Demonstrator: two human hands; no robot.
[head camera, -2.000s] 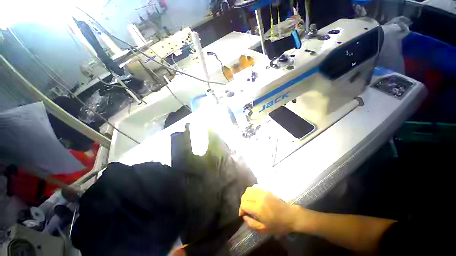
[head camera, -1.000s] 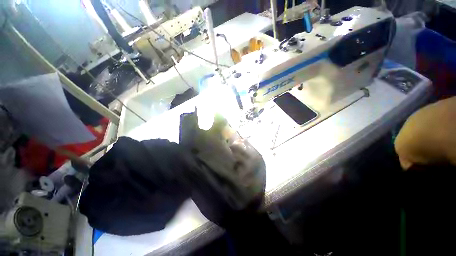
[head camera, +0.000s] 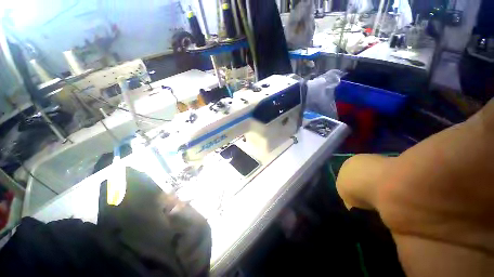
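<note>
A black garment (head camera: 154, 227) lies bunched on the white machine table's near left part, running out at the lower left of the picture. Its top lies by the needle area, which is washed out by glare. A small pinkish patch shows on the cloth; I cannot tell what it is. The white JACK sewing machine (head camera: 246, 127) stands behind it. My bare right arm, bent, fills the right side, blurred; its hand is outside the picture. My left hand is not seen.
A mobile phone (head camera: 240, 160) lies on the machine bed. A clear plastic bag (head camera: 324, 92) hangs past the machine's end. A blue crate (head camera: 374, 94) is behind it. Green crate edges (head camera: 368, 155) show beside my arm. More machine tables stand behind.
The view has swung right, so machine and garment sit further left. My right hand, earlier at the table edge by the garment, has left the picture; my bent arm now shows large.
</note>
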